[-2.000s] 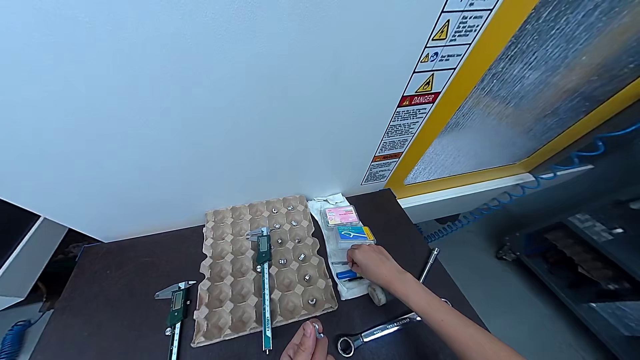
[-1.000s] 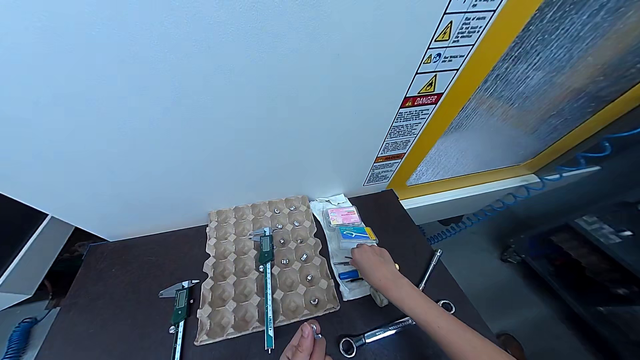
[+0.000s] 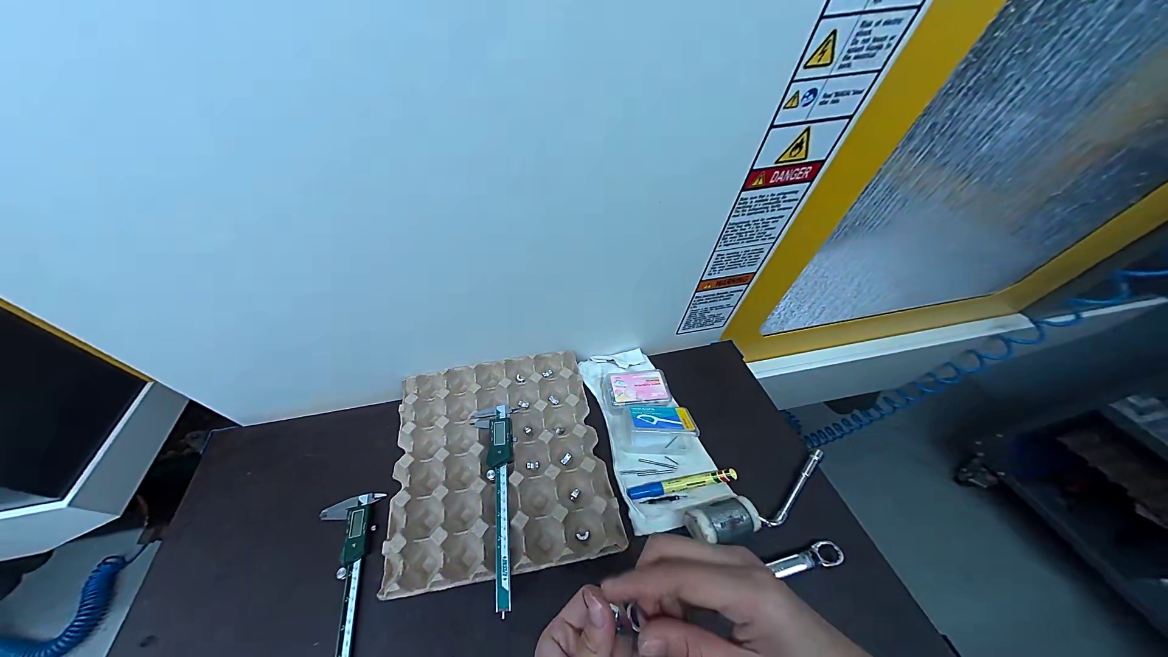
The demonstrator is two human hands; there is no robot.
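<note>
At the bottom edge of the head view, my left hand (image 3: 577,628) pinches a small shiny metal part (image 3: 626,617). My right hand (image 3: 712,593) meets it from the right, its fingers closed around the same part; whether it also holds something thin is hidden. Beyond my hands lies a cardboard egg tray (image 3: 424,557) with several small metal parts in its right-hand cups. A digital caliper (image 3: 502,493) rests across the tray, and a second caliper (image 3: 354,538) lies on the dark table at its left.
Right of the tray, a white cloth (image 3: 652,520) bears plastic boxes (image 3: 639,388), thin pins (image 3: 659,464) and a yellow-blue marker (image 3: 683,484). A roll-like object (image 3: 723,520), a ring wrench (image 3: 808,558) and a thin-handled tool (image 3: 794,488) lie nearby. A white machine panel (image 3: 456,201) stands behind.
My right hand has moved from the cloth, down and left, to the metal part in my left hand. The wrench is now partly hidden behind my right hand.
</note>
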